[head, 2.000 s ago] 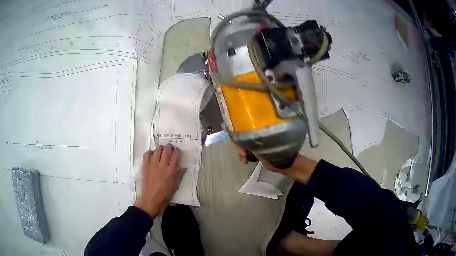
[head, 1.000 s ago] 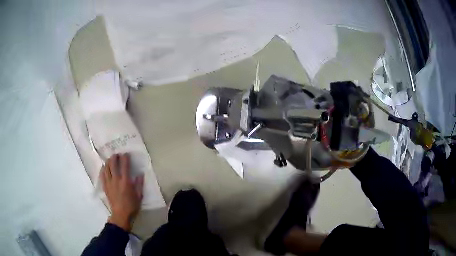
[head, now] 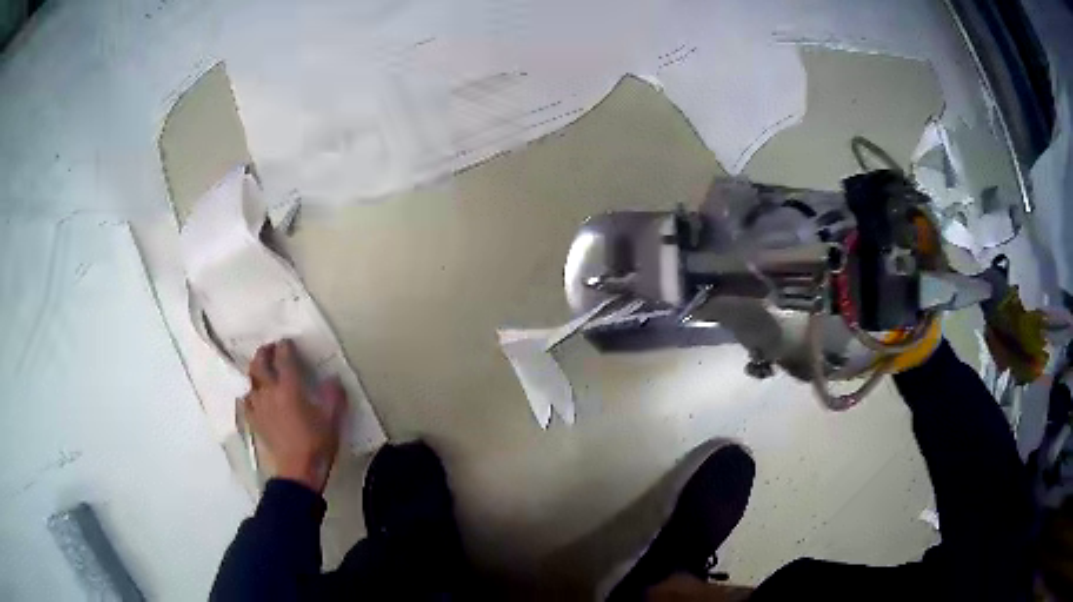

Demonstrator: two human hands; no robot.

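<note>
The cloth cutting machine (head: 812,282) lies tilted over at the right, its motor towards my right sleeve and its shiny base plate (head: 606,265) pointing left. My right hand is hidden behind the motor; only the dark sleeve shows. My left hand (head: 292,417) is on the near end of a long, curved cut piece (head: 253,288) with paper on top, fingers curled on it. The piece is buckled, its left edge raised. White offcuts (head: 541,376) lie beside the base plate.
The paper marker (head: 388,106) spreads across the back and left. Bare speckled surface (head: 435,282) shows in the middle. My dark shoes (head: 406,494) are at the front. A grey wrapped bar (head: 94,553) lies at lower left. Scraps (head: 959,194) and a yellow-black lump (head: 1018,335) are at the right.
The machine has swung from upright over the cut to lying over, then moved further right. My left hand has stayed on the cut piece, which is now more buckled.
</note>
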